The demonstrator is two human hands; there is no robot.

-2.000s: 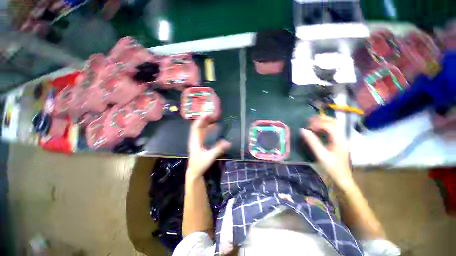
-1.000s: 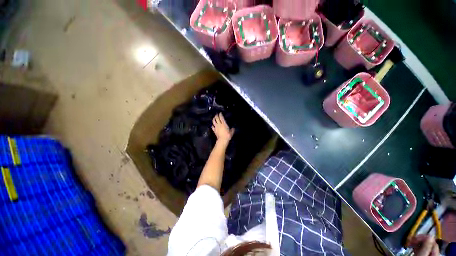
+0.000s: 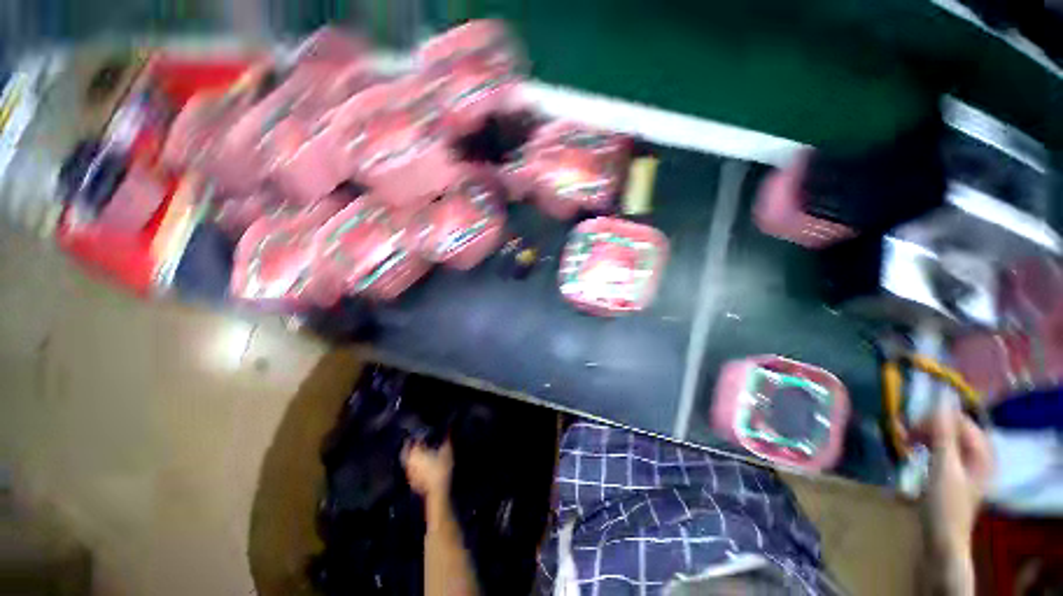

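The picture is blurred. My left hand (image 3: 429, 466) is low over a brown-walled container of black parts (image 3: 367, 483); whether it grips one is unclear. My right hand (image 3: 958, 454) is at the bench's right front, at the yellow-handled pliers (image 3: 895, 402); I cannot tell whether it holds them. A pinkish-red housing (image 3: 729, 402) with a green-white frame and dark centre lies near the front edge, left of my right hand. Another open housing (image 3: 612, 265) stands left of the bench's pale line.
Many pinkish-red housings (image 3: 379, 140) cluster on the left bench, beside a red bin (image 3: 111, 250). A yellow strip (image 3: 640, 186) lies behind. A housing with a black top (image 3: 783, 204) stands at the back right, near the white-grey feeder (image 3: 921, 268). More housings and a blue sleeve (image 3: 1032, 410) are far right.
The view has swung back towards the bench. My left hand remains at the container, with its fingers now more curled. More of my right hand shows, beside the pliers.
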